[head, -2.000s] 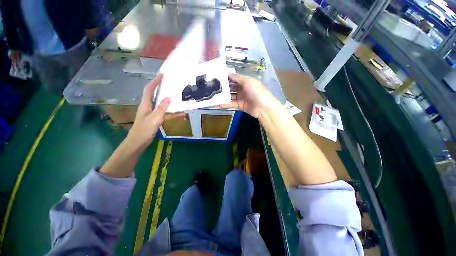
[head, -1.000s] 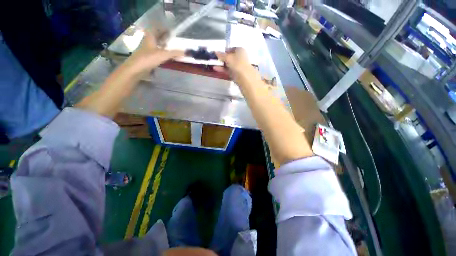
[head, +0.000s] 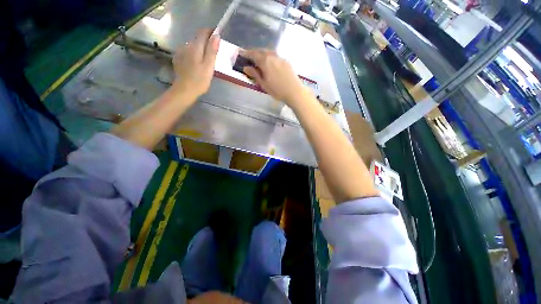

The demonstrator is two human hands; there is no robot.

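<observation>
A white blister card (head: 225, 59) lies on the fixture with a red-orange border (head: 233, 79) on the shiny metal plate (head: 237, 110). One half of the card stands up, seen nearly edge-on. My left hand (head: 196, 62) holds the card's left side and raised flap. My right hand (head: 268, 72) is over the right part of the card, its fingers at a black product (head: 241, 63) in the card. The right hand hides part of the product and card; whether it grips the product cannot be told.
Printed cards (head: 387, 179) lie on the side bench at right, beside a green conveyor (head: 409, 148). A brassy bar (head: 142, 48) is left of the fixture. A person's clothed legs (head: 26, 127) are at the left edge. A blue-and-white cabinet (head: 224, 158) stands under the plate.
The card has moved from the air above the plate's front onto the fixture. My right hand has moved from the card's right edge to the product. The view has shifted.
</observation>
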